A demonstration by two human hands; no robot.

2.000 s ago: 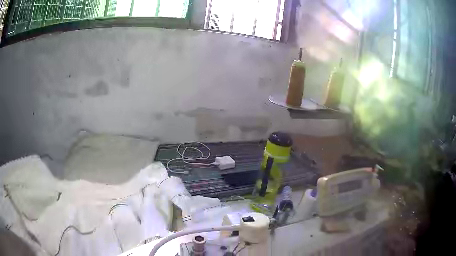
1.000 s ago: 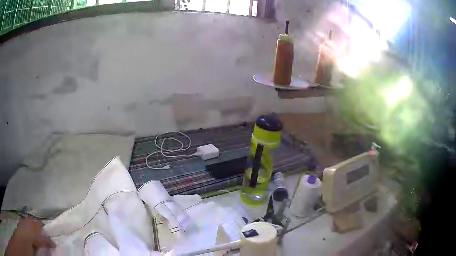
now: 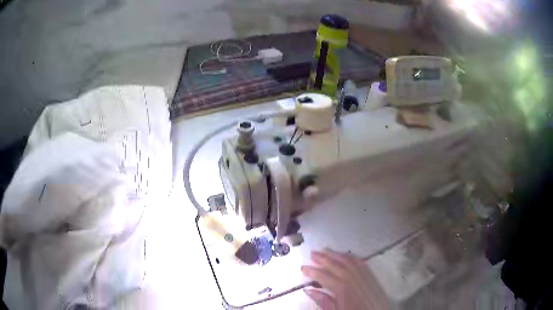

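Observation:
The white garment piece (image 3: 79, 181) lies heaped on the left of the table, with short dark lines on it. The sewing machine head (image 3: 248, 181) stands in the middle, and its presser foot and needle area (image 3: 261, 248) is brightly lit. The needle plate and bed (image 3: 242, 284) shows no cloth under the foot. The machine lamp (image 3: 221, 230) points at it. My right hand (image 3: 345, 281) is at the bottom edge, right of the needle area, slightly blurred, fingers apart and holding nothing visible. My left hand is not visible.
A yellow-green bottle (image 3: 327, 57) stands behind the machine arm. The control panel (image 3: 421, 82) sits on the arm, with cardboard scraps (image 3: 415, 118) beside it. A white cable and adapter (image 3: 270, 56) lie on a plaid cloth (image 3: 200, 88). Small clutter lies at the right.
The view has tilted down to the machine head and bed. My right hand has come into view. The left hand seen on the cloth is out of view, and the white cloth is now bunched at the left.

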